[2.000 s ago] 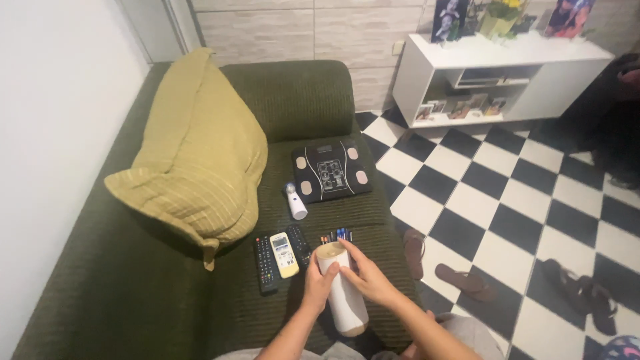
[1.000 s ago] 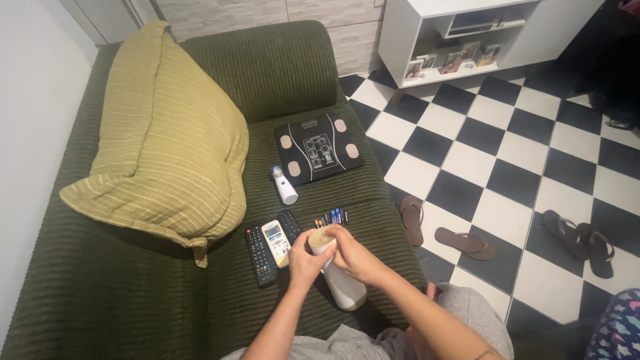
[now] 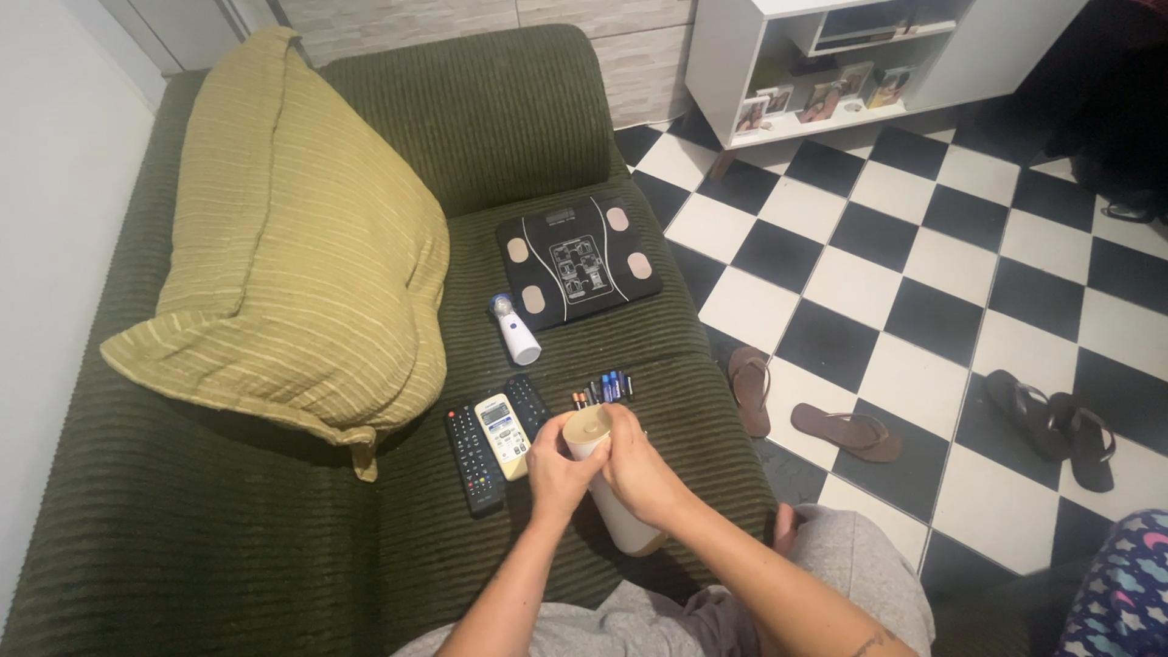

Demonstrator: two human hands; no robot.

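Both my left hand [image 3: 561, 465] and my right hand [image 3: 639, 461] grip a white cylindrical device [image 3: 625, 520] near its beige round end, which faces up and away from me. Just beyond it, several small batteries [image 3: 604, 387] lie in a row on the green corduroy sofa [image 3: 365, 566]. To the left of my hands are a white remote control [image 3: 503, 436], a black remote control [image 3: 474, 459] and another black remote [image 3: 531, 407], partly hidden. Farther back, a small white handheld device with a clear, blue-rimmed head [image 3: 516, 333] lies beside a black body scale [image 3: 580, 263].
A yellow-green striped pillow [image 3: 301, 246] leans on the sofa's left. Brown flip-flops [image 3: 847, 432] lie on the checkered floor [image 3: 826, 350] at the right. A white cabinet [image 3: 721, 82] with framed photos stands behind. Patterned fabric [image 3: 1127, 584] shows at the lower right.
The view has tilted down and come nearer to the sofa. Both hands stay on the white device; its beige end shows more plainly now than one second ago.
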